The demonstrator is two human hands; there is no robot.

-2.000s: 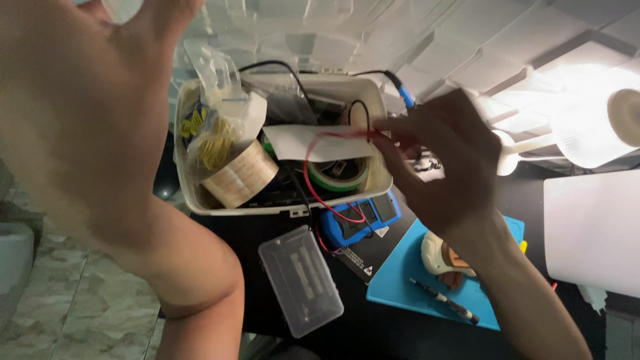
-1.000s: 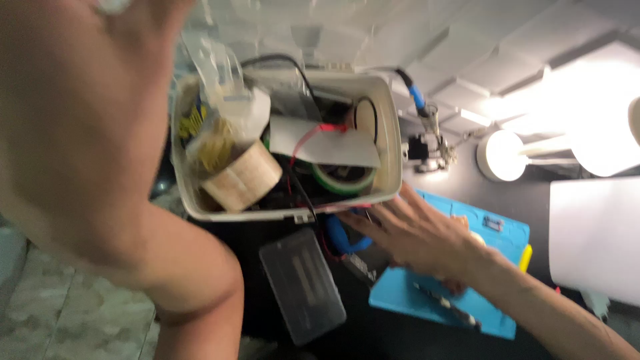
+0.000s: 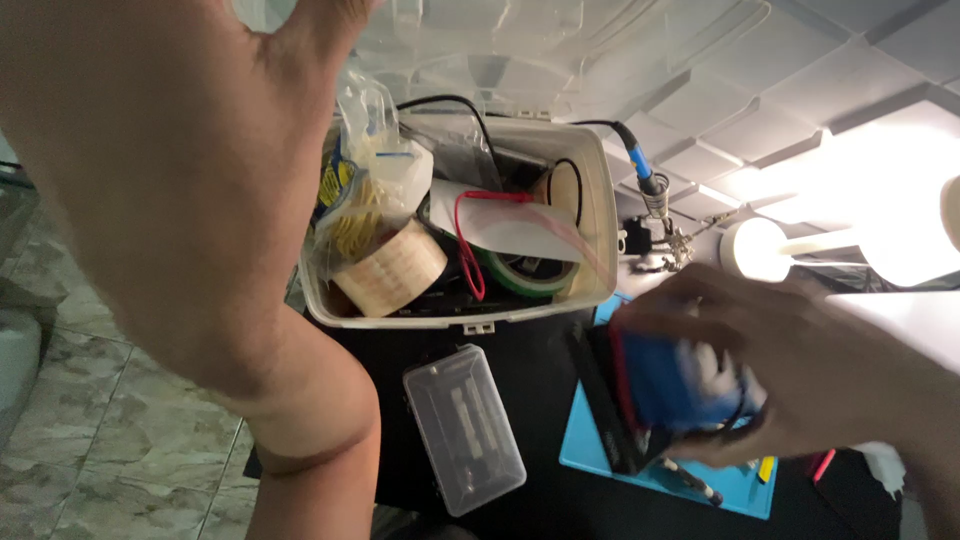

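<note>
My right hand (image 3: 720, 360) grips a blue device (image 3: 660, 379), blurred, with a black piece (image 3: 604, 405) against it, above the light-blue mat (image 3: 589, 439). My left hand (image 3: 300, 37) is raised close to the camera at the upper left; its fingers run out of the frame, so what they do is hidden. A plastic bin (image 3: 611, 255) stands between the hands. In it lie a roll of tape (image 3: 394, 270), a bag of yellow wire (image 3: 360, 225), a white sheet (image 3: 510, 225), a red lead (image 3: 461, 232) and a green-edged roll (image 3: 525, 285).
A clear-lidded plastic case (image 3: 465, 431) lies on the black table below the bin. A blue-handled soldering iron (image 3: 639, 161) rests in a coiled stand (image 3: 656, 196) beside a metal helping-hand tool (image 3: 679, 247). A lit white lamp (image 3: 754, 247) stands at the right. A pen-like tool (image 3: 694, 480) lies on the mat.
My right hand was over the bin with the red lead, then reached down to the blue device at the bin's front edge. Now it holds that device, lifted to the right over the mat.
</note>
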